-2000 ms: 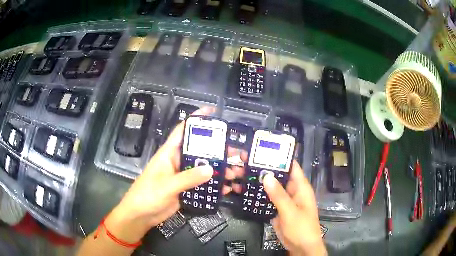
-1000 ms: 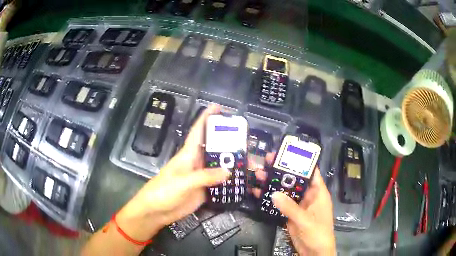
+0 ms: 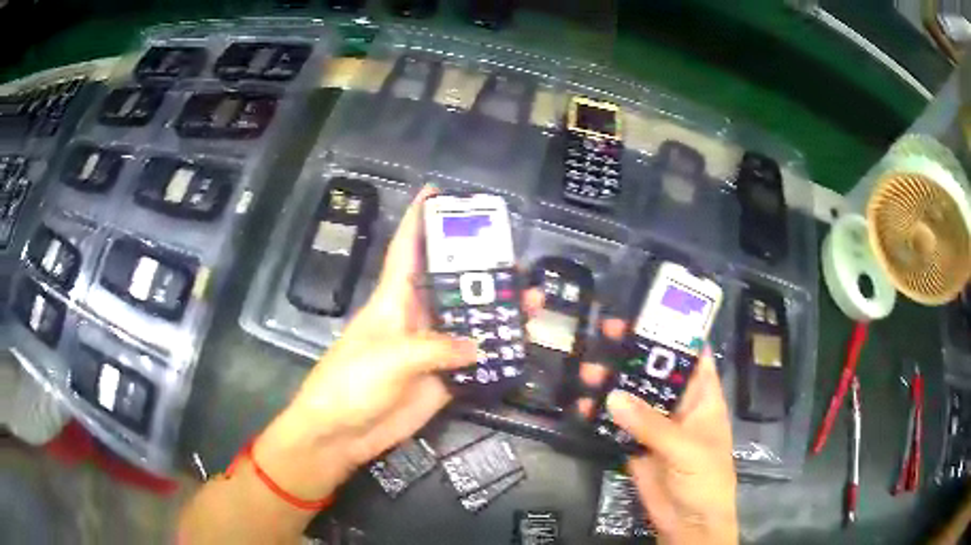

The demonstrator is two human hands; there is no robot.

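My left hand holds a black keypad phone upright, its screen lit white with a purple-blue patch. My left thumb lies on its lower number keys. My right hand holds a second keypad phone, tilted to the right, with a similar lit screen. My right thumb is on its lower left keys. Both phones are above a clear blister tray. In the tray, a dark-screened phone lies face-up, and a phone back lies at the left. Another phone back shows between my hands.
Several phone batteries lie on the bench below the tray. Another filled tray stands at the left. At the right are a small fan, a pale ring, a red pen and thin red tools. A green conveyor runs behind.
The two phones have moved farther apart. The left phone is higher and the right one farther right. My left thumb has moved from the centre key down to the number keys; my right thumb is lower too.
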